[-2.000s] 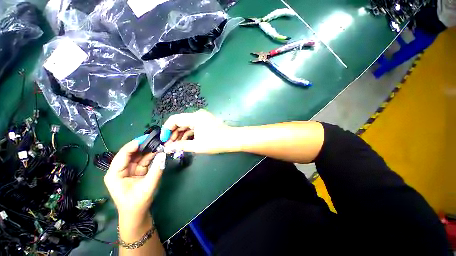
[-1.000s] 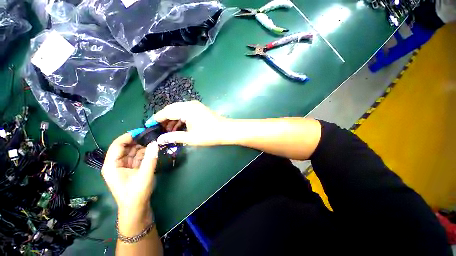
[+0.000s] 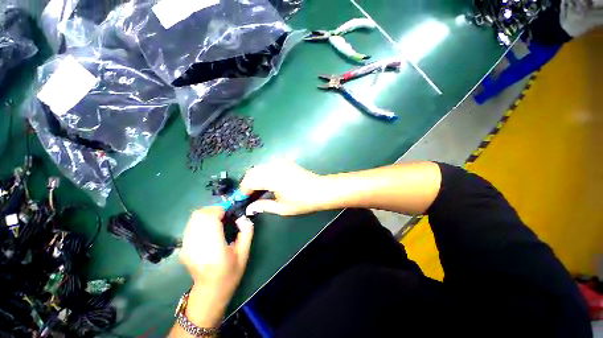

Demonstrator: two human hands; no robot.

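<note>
Both my hands hold a black housing (image 3: 233,210) low over the green mat, near the bench's front edge. My left hand (image 3: 215,244) grips it from the left and my right hand (image 3: 274,191) from the right, with blue finger covers meeting at it. My fingers hide most of its shape. Small dark parts with a white bit (image 3: 221,183) show just behind my fingertips. A coiled black cord (image 3: 142,239) lies left of my left hand. A pile of tiny black pieces (image 3: 225,137) lies beyond my hands.
Red-and-blue-handled pliers (image 3: 360,88) and green-and-white-handled pliers (image 3: 344,39) lie at the back. Clear plastic bags (image 3: 125,119) lie at the back left. A tangled harness pile (image 3: 40,244) fills the left side. Shiny parts (image 3: 506,20) sit at the top right.
Both hands have moved right and nearer to me with the black housing. The small dark parts beyond the fingertips and more of the coiled cord now show. The view has shifted slightly.
</note>
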